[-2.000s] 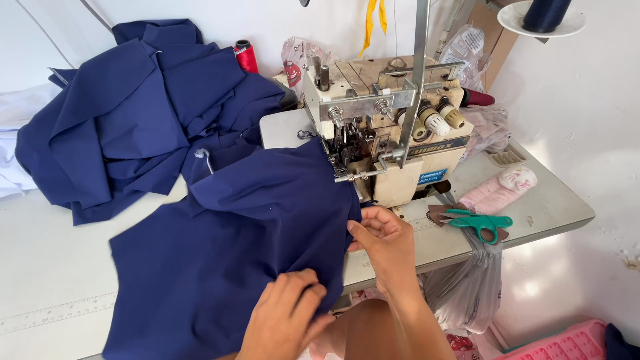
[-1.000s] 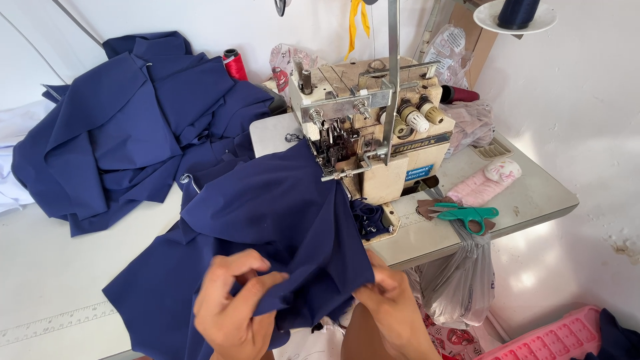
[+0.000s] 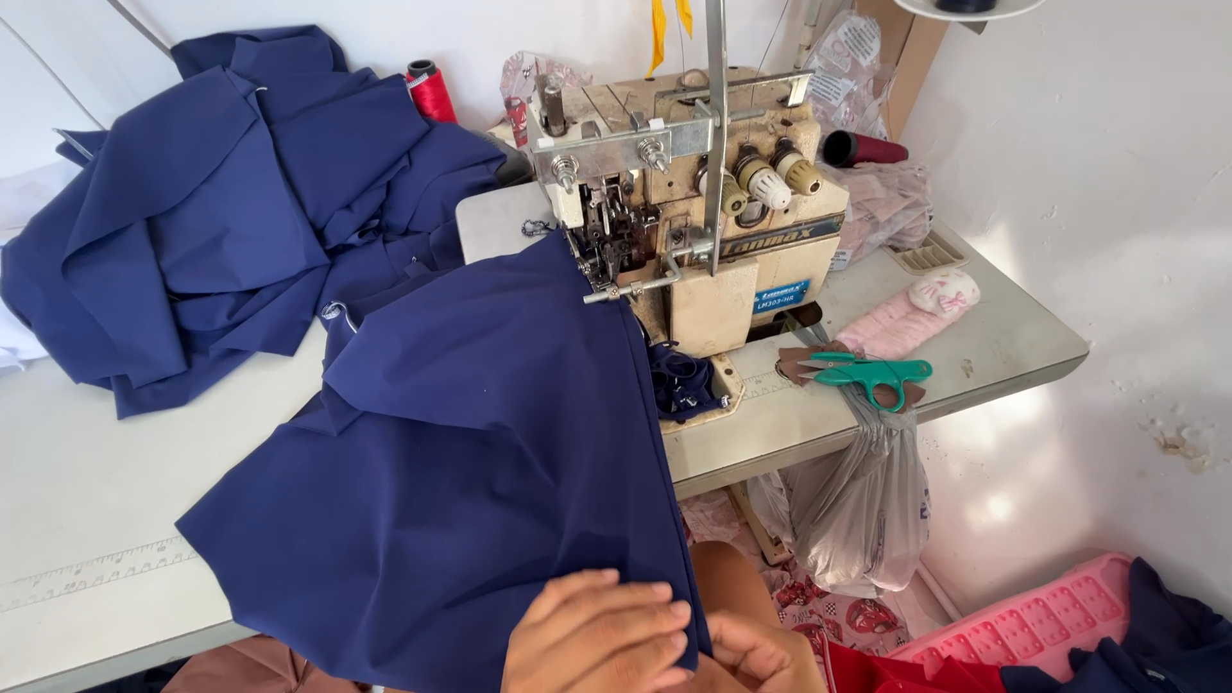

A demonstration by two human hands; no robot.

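Navy blue fabric [image 3: 462, 433] lies over the table's front edge, its upper right end at the needle and presser foot area of an overlock sewing machine [image 3: 693, 212]. My left hand [image 3: 602, 635] rests on the lower right part of this fabric, its fingers together near the long edge. Just right of it, my right hand [image 3: 760, 654] pinches the fabric's edge at the lower corner, its fingertips partly hidden. Navy scraps [image 3: 685, 380] sit in the recess beside the machine's base. A pile of navy fabric [image 3: 202, 212] lies behind, at the left.
Green-handled thread scissors [image 3: 871, 373] lie on brown cloth right of the machine, beside a pink roll [image 3: 910, 313]. A grey plastic bag [image 3: 857, 491] hangs from the table edge. A red thread cone [image 3: 430, 91] stands behind. A pink plastic basket [image 3: 1039, 616] is at lower right.
Both hands have moved down along the fabric's right edge, toward me. The fabric that was bunched up between them one second ago now lies flatter, with its right edge drawn straight.
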